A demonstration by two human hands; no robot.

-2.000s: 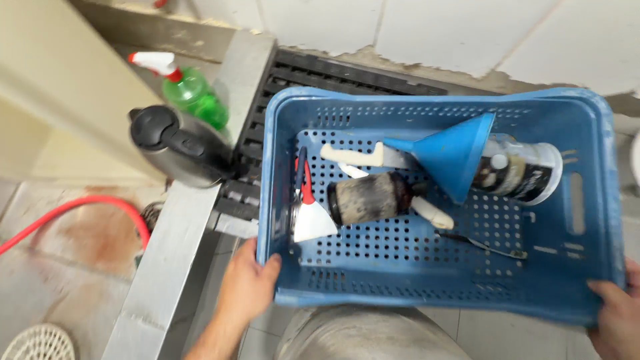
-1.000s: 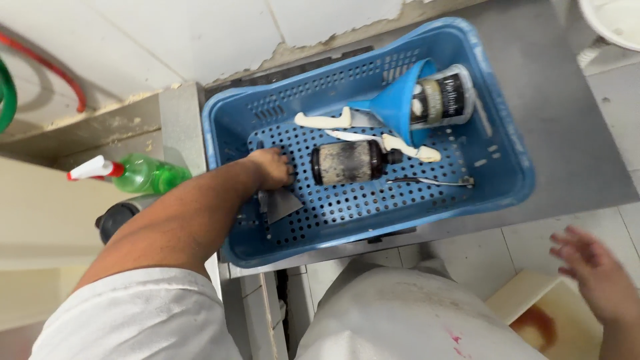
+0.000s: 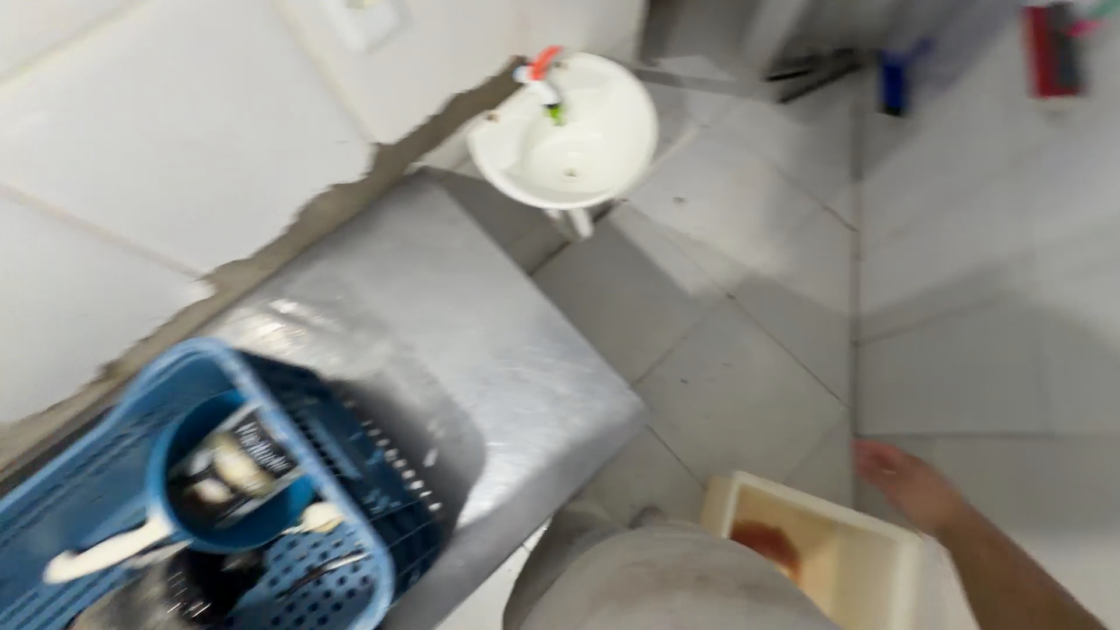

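Observation:
A blue perforated plastic crate (image 3: 337,455) rests on a stainless steel table (image 3: 411,297) at the lower left. In it lie a blue funnel (image 3: 162,468) with a labelled container (image 3: 236,468) at its mouth, a white-handled tool (image 3: 109,551), a dark bottle (image 3: 206,577), partly cut off by the frame edge, and a thin metal utensil (image 3: 324,573). My right hand (image 3: 901,477) is at the lower right, blurred, above the floor beside a cream plastic bin (image 3: 822,525); nothing shows in it, and its finger spacing is unclear. My left hand is out of view.
A round white bucket (image 3: 612,153) stands on the tiled floor past the table's far corner, with a red-and-white spray head (image 3: 544,74) over its rim. A tiled wall (image 3: 157,131) runs along the table's left side. Blurred blue (image 3: 892,83) and red (image 3: 1054,52) objects are at the upper right.
The view has swung far to the right. Two seconds ago both hands were at the crate's sides; one second ago my left hand was inside it. The left hand has since left view.

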